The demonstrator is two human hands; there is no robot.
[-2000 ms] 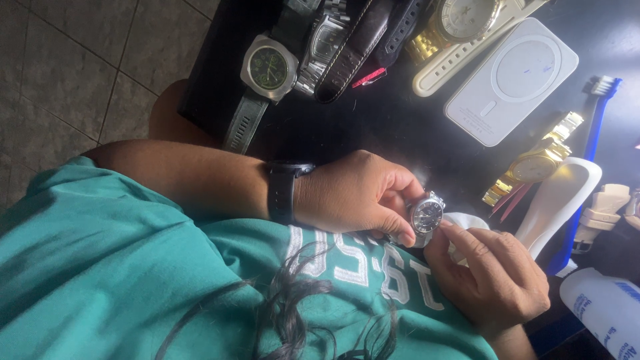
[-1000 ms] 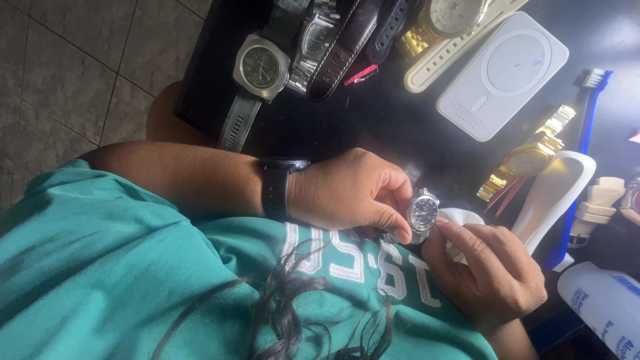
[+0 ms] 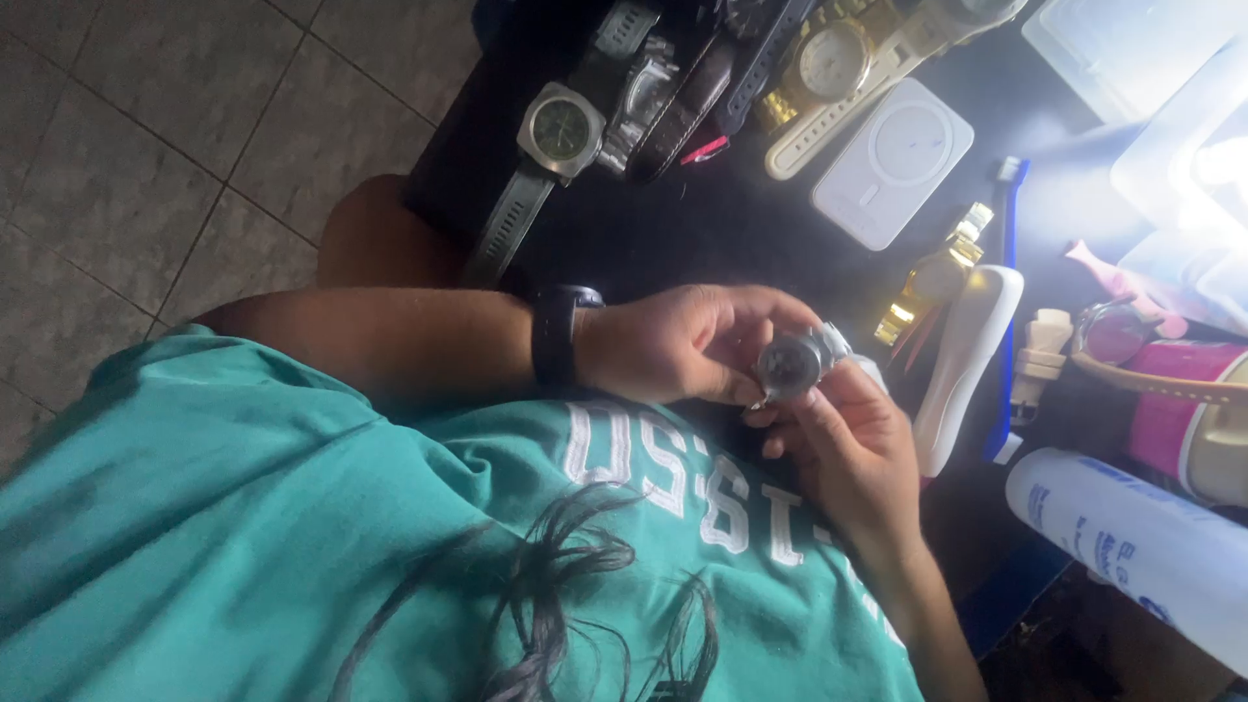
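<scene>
A silver metal wristwatch [image 3: 791, 366] is held between both hands above the shirt. My left hand [image 3: 673, 341] has its thumb and fingers at the left side of the watch. Gripping it from the lower right, my right hand [image 3: 858, 429] has its thumb against the case. Behind the watch, part of a white cloth or tissue [image 3: 865, 371] shows at the right fingers. The dial is blurred, and the fingers hide much of the bracelet. A black watch [image 3: 556, 336] is worn on my left wrist.
The dark table holds a square-cased watch [image 3: 561, 132], several other watches, a white magnetic power bank [image 3: 894, 164], a gold watch [image 3: 936, 278], a white handle-shaped object [image 3: 970, 366], a blue toothbrush [image 3: 1009, 292] and a white bottle with writing [image 3: 1131, 546]. A bright light glares at upper right.
My right hand has turned, its fingers now pointing more upward beside the watch. The watch has tilted between my hands. The view has shifted, showing more of the table's right side.
</scene>
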